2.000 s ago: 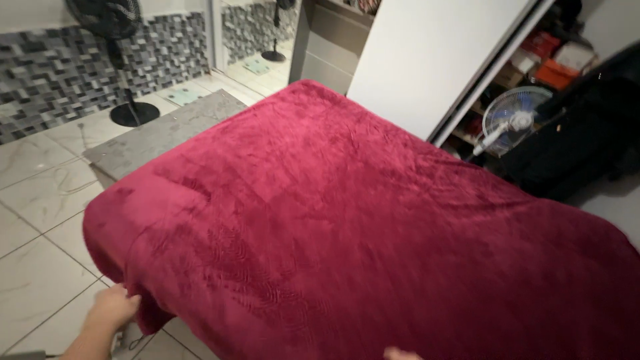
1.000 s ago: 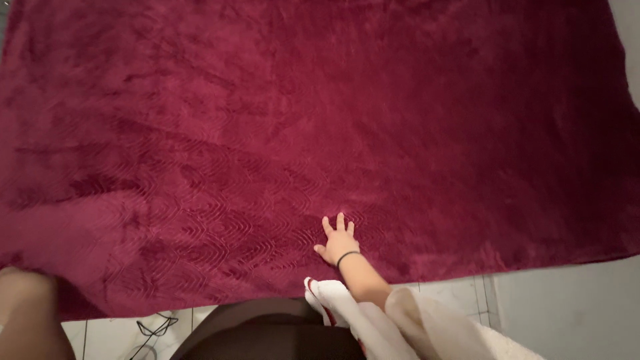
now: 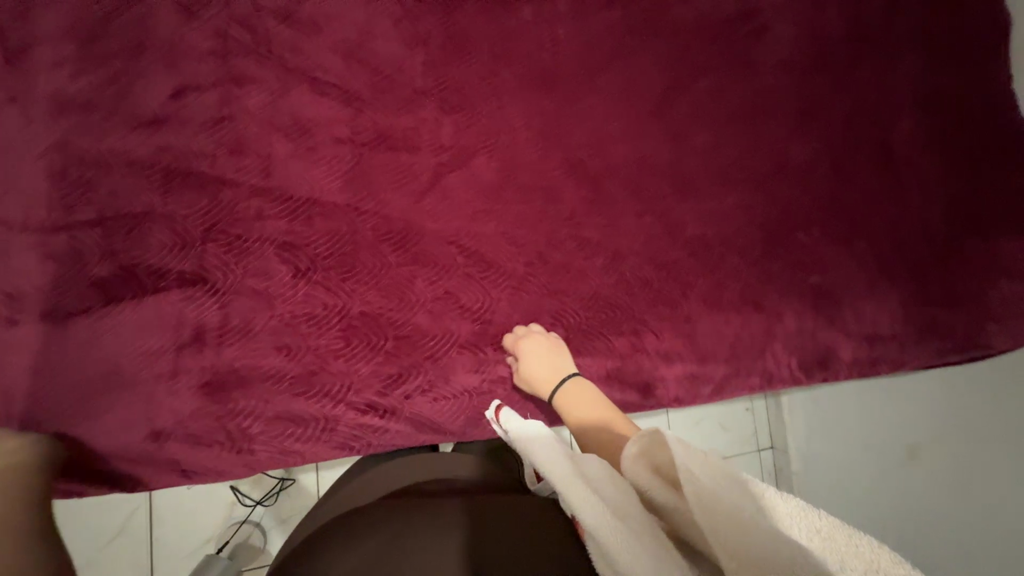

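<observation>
A wine-red plush blanket (image 3: 448, 200) with a pattern of curved ridges is spread wide, with light wrinkles and slightly darker patches. My right hand (image 3: 540, 360), a thin black band at its wrist, rests on the blanket near its lower edge. Its fingers are curled together, and no fabric visibly gathers between them. My left hand (image 3: 28, 468) is a blurred shape at the left frame edge, beside the blanket's lower left part; its fingers cannot be made out. A white cloth (image 3: 552, 456) with red trim hangs beside my right forearm.
Light floor tiles (image 3: 104, 532) show below the blanket's edge. A thin black cable (image 3: 260, 500) lies looped on them, joined to a grey object (image 3: 216, 564). My dark-clothed body (image 3: 432, 520) is close to the blanket. A pale flat surface (image 3: 904, 464) stands at the lower right.
The fingers of my right hand, spread flat on the blanket a second ago, are now curled in. Two seconds ago the view took in more of the room, with my left hand at the blanket's corner.
</observation>
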